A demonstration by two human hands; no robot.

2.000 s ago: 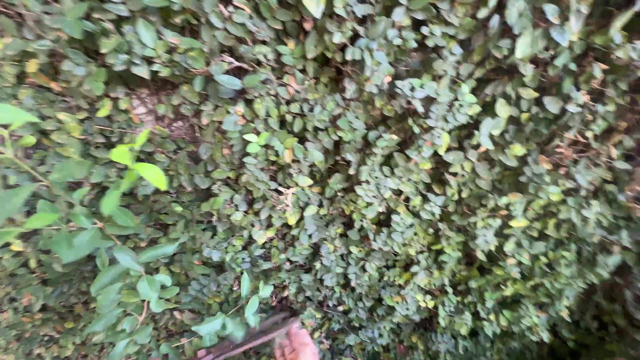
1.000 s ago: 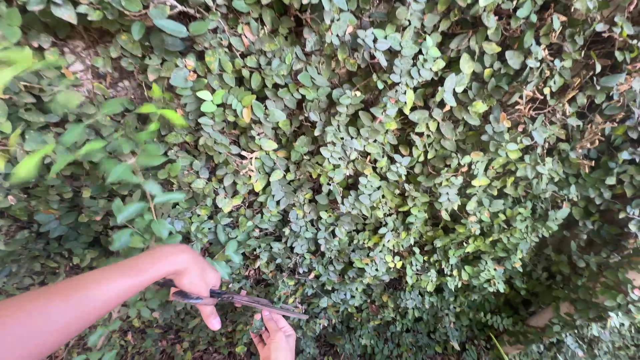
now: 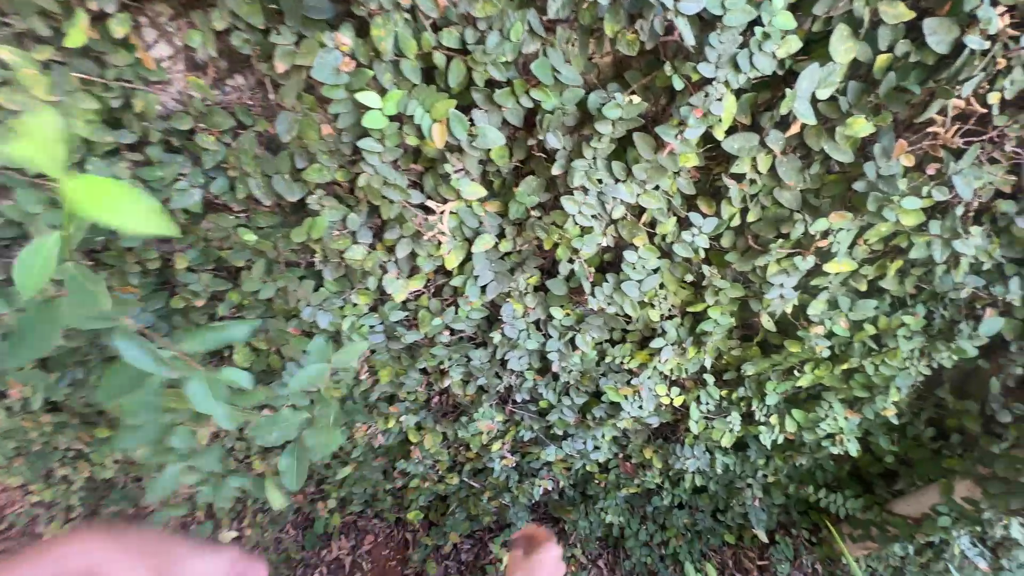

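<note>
At the bottom left edge, a blurred part of my left hand point(image 3: 136, 552) shows in front of the foliage; its fingers cannot be made out. A fingertip of my right hand point(image 3: 536, 556) rises from the bottom edge near the middle, with a brown patch at its end. The rest of this hand is out of frame, so any hold is hidden. Small-leaved creeping foliage point(image 3: 560, 320) fills most of the view behind both hands. The dark long-bladed tool from the earlier frames is out of sight.
A leafy branch point(image 3: 120, 204) juts close to the camera at the left. Dry leaves point(image 3: 376, 544) lie on the ground along the bottom. Pale stone-like surfaces show at the lower right point(image 3: 932, 498) and through the foliage at the upper left point(image 3: 168, 48).
One second ago both hands and the dark tool were in view, my left hand on one end of it. Now only parts of the hands remain at the bottom edge, and the tool has left the view.
</note>
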